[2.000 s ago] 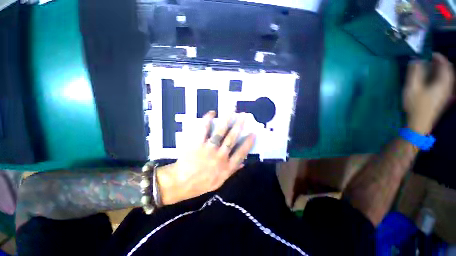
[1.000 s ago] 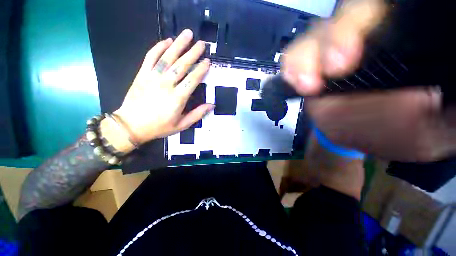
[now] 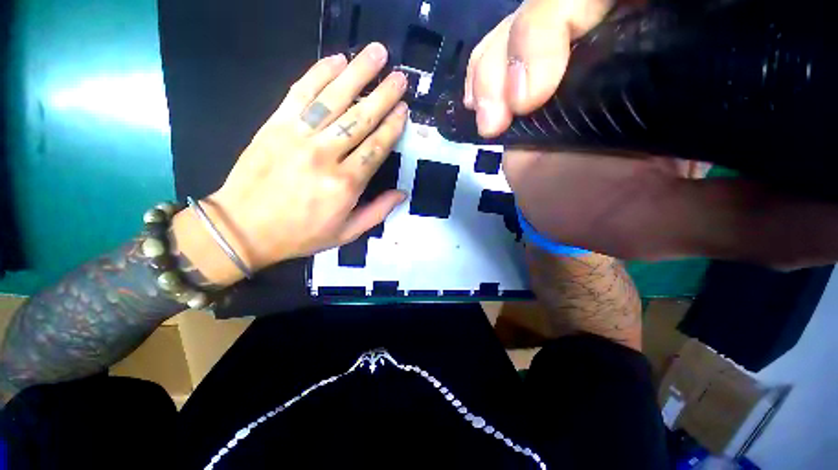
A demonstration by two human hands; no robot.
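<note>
The silver-white metal plate (image 3: 432, 252) with dark square cutouts lies on the near half of the laptop-like housing. The dark far half (image 3: 368, 20) lies beyond it. My left hand (image 3: 317, 156) rests flat, fingers spread, over the left side of the plate and the hinge strip. My right hand (image 3: 542, 73) is closed around the black ribbed electric screwdriver (image 3: 643, 83), which looks huge near the camera. The screwdriver's tip points at the hinge area close to my left fingertips. Any screw there is too small to tell.
A black mat (image 3: 216, 110) lies under the housing on the green bench (image 3: 92, 138). Brown cardboard boxes (image 3: 161, 353) are under the bench edge. A black slab (image 3: 744, 307) and a pale surface (image 3: 813, 386) show at the lower right.
My right hand came from the far right with the screwdriver and is now over the hinge area, further left than a second ago. My left hand moved from the plate's lower middle to its left side.
</note>
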